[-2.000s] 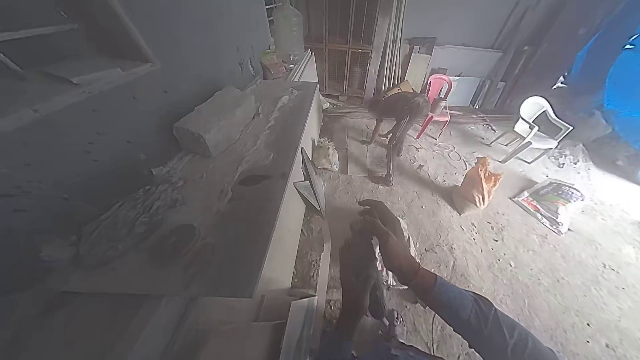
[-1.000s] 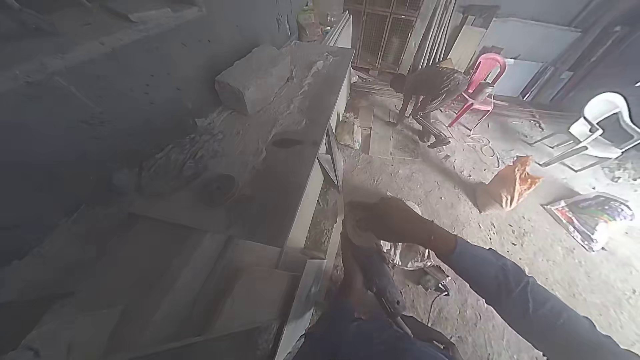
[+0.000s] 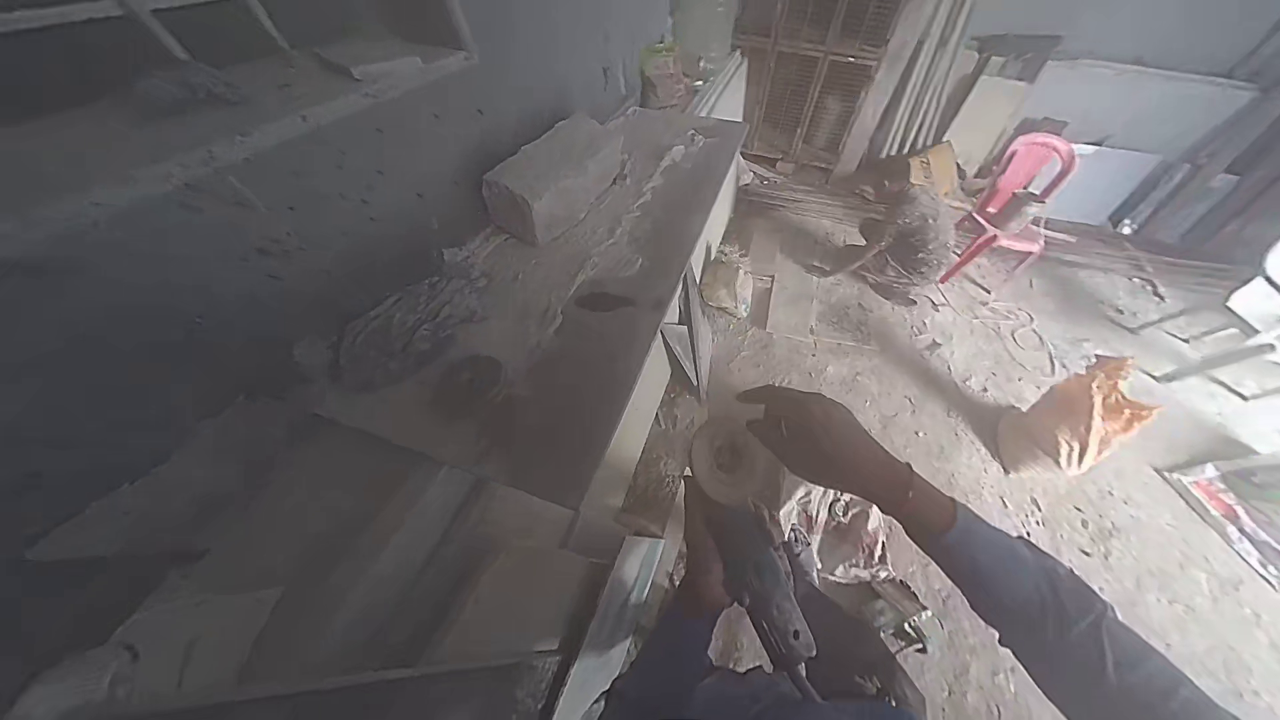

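Note:
An angle grinder with a dark body and a pale round disc is held low, at the bottom centre of the head view. My left hand grips it around the front of its body, on the left side; the fingers are partly hidden. Just right of the disc is my right hand, its fingers bent and thumb apart. It seems to hold nothing; whether a fingertip touches the disc's edge I cannot tell.
A dusty stone counter with a pale block runs along the left wall. A person crouches near a pink plastic chair. An orange sack stands on the dusty floor to the right.
My right hand, which lay over the disc area a second ago, has moved off to the right, so the disc shows. The other person has gone from bending to crouching lower.

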